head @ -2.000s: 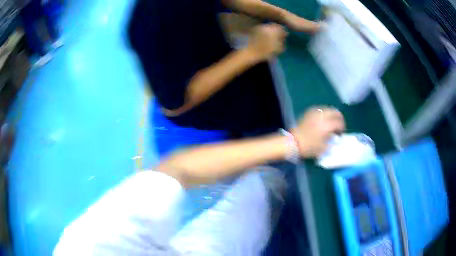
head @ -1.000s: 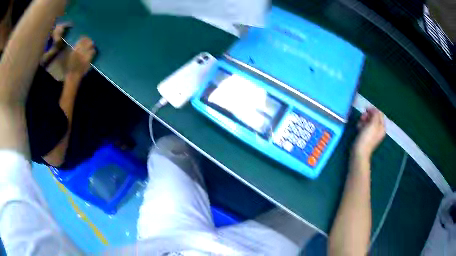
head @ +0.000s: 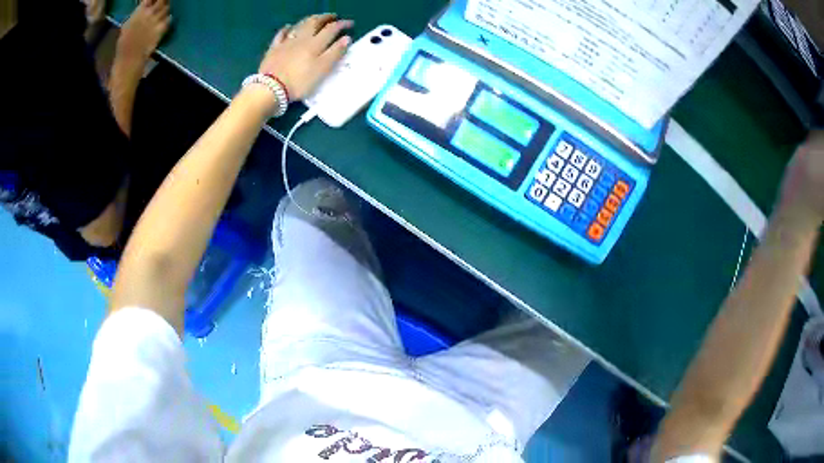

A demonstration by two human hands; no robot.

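The bright blue counting scale stands on the dark green table, its display lit green and partly whitened by glare. A white retail box with small print lies on its platform, cut off by the top edge. My left hand is empty, fingers spread on the table and against the white smartphone, left of the scale. My right hand is blurred at the right edge, beyond the scale; whether it holds anything cannot be told.
A charging cable runs from the phone over the table edge. A seated co-worker in dark clothes is at the left, a hand at the table edge. A blue stool stands beside them. A white printed item shows at the lower right.
The white box has come down onto the scale platform. My left hand has come down beside the phone. My right hand has moved outward to the right edge. The display now shows green.
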